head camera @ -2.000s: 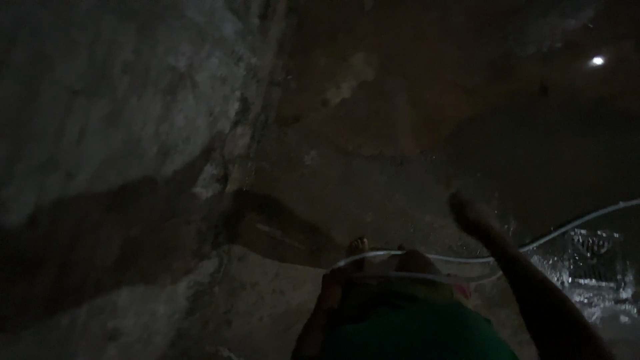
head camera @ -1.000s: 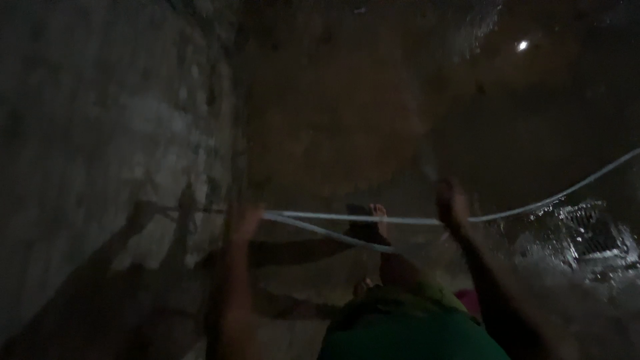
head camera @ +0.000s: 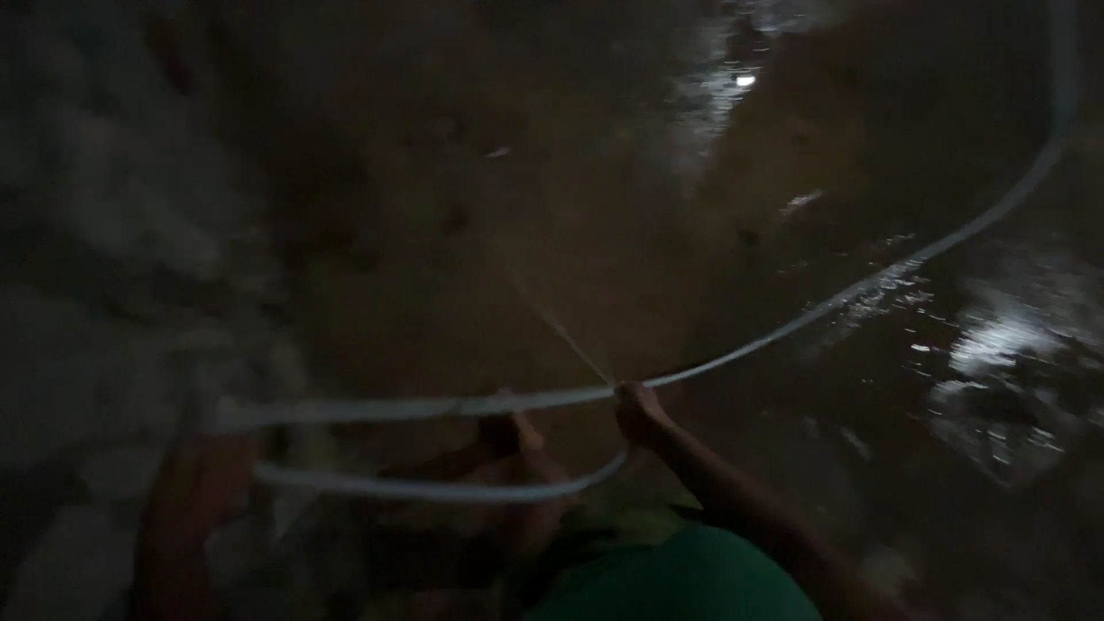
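A pale flexible hose (head camera: 423,407) runs from my left hand (head camera: 216,444) across to my right hand (head camera: 636,410), then curves up to the right edge. My right hand is shut on the hose, and a thin stream of water (head camera: 565,335) leaves it up and to the left. A second length of hose (head camera: 414,490) loops below, between the two hands. My left hand is dark and blurred at the lower left, with the hose at its fingers. My bare foot (head camera: 526,431) shows behind the upper length of hose.
Wet dark floor (head camera: 552,216) lies ahead, with a bright light reflection (head camera: 745,81) on it. At the right, water glints around a dark patch (head camera: 996,423) that may be a drain. A rough grey surface (head camera: 129,198) fills the left side.
My left hand has gone out to the left with the hose, which now stretches between both hands. My right hand, apart from the hose two seconds ago, now holds it. The view has shifted.
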